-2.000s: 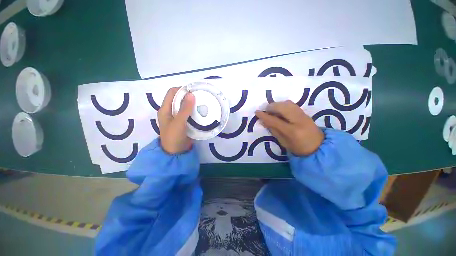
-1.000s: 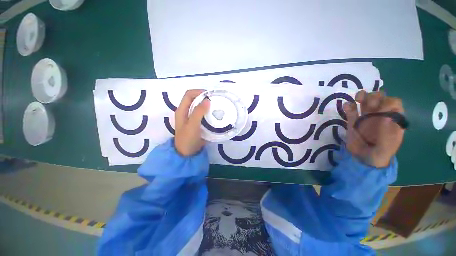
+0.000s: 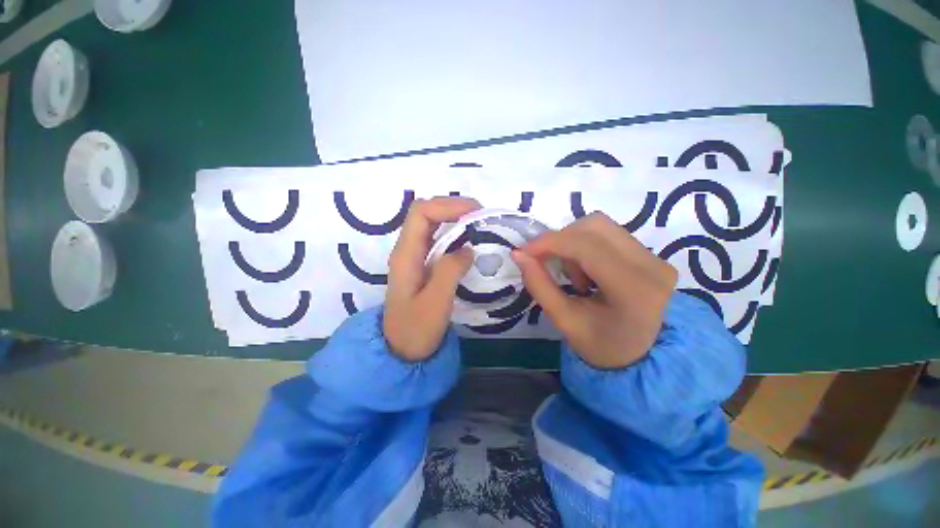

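My left hand holds a white round housing at its left side, above the arc sheet. The housing's open side faces up. A black adhesive arc curves along the upper part inside it, and another dark arc shows along the lower part. My right hand has thumb and fingertips pinched at the right end of the upper arc; the fingers partly hide the contact. The sheet of die-cut arcs lies under both hands, its black arcs overlapping towards the right.
A blank white sheet lies beyond the arc sheets. Waiting housings stand in a column at left. White ring discs and a translucent disc lie at far right. An open cardboard box is below the table edge at right.
My right hand first moved right, with a black arc on its fingers, then came back left to the housing. The upper arc now shows inside the housing.
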